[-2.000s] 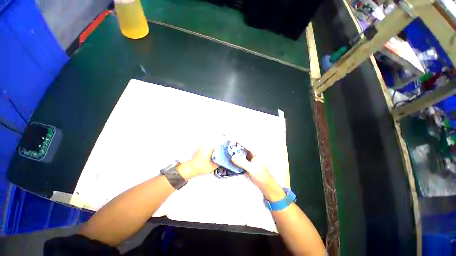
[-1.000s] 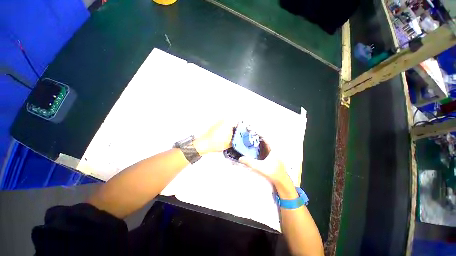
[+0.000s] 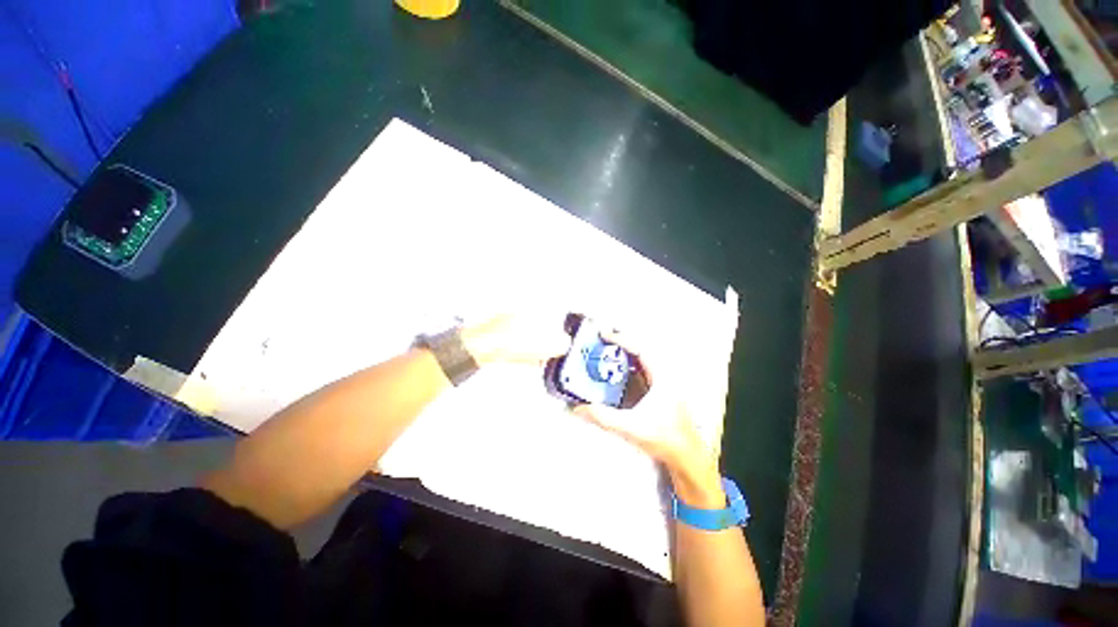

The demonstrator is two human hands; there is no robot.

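A palm-sized blue housing (image 3: 596, 365) with a round centre detail facing up is held above the white work sheet (image 3: 356, 263). My right hand (image 3: 656, 414) grips it from the right and below. My left hand (image 3: 505, 338) is at its left side; the hand is washed out by glare, and whether its fingertips touch the housing cannot be told. A dark part or edge shows along the left and lower side of the housing; its exact shape is unclear.
A black electronic device (image 3: 120, 218) with green markings lies at the bench's left. The base of a yellow bottle (image 3: 427, 5) shows at the top edge. A dark conveyor (image 3: 889, 416) with a cream frame (image 3: 969, 202) runs along the right. Blue crates are at far left.
The housing has shifted slightly down and left and turned a little between my hands. My left fingers look drawn back a little from it. The camera view has shifted too.
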